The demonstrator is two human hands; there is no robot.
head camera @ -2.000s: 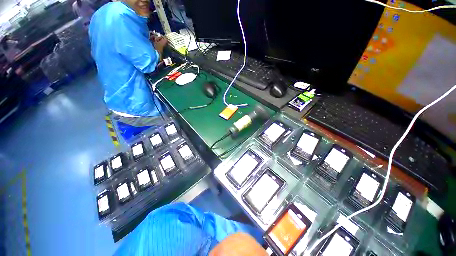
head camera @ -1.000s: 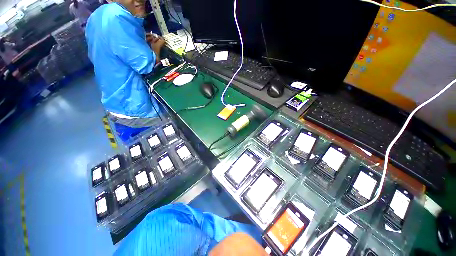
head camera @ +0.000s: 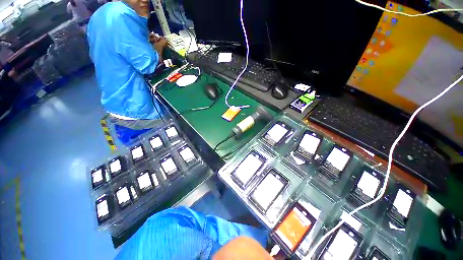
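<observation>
My left hand (head camera: 242, 250) is at the bottom edge, cut off; only a rounded, blurred part shows beyond the blue sleeve, its fingers hidden. Just right of it, a handheld unit with a lit orange screen (head camera: 293, 229) lies tilted over the near row of a clear blister tray (head camera: 317, 195). A small white piece (head camera: 274, 250), perhaps a plug, shows between hand and unit. A white cable (head camera: 390, 165) crosses the tray, running down beside the lit unit. Other units (head camera: 268, 190) with white faces sit in the pockets. My right hand is not in view.
A second filled tray (head camera: 133, 200) is at lower left. A corded dark cylinder (head camera: 249, 122), orange tag (head camera: 231, 113) and mouse (head camera: 210, 91) lie on the green mat. Keyboards (head camera: 386, 134) and monitors (head camera: 309, 40) stand behind. A person in blue (head camera: 124, 61) stands at far left.
The small white piece now shows beside my left hand, at the lit unit's near left edge. The lit unit sits slightly further right in the picture. The view has shifted slightly.
</observation>
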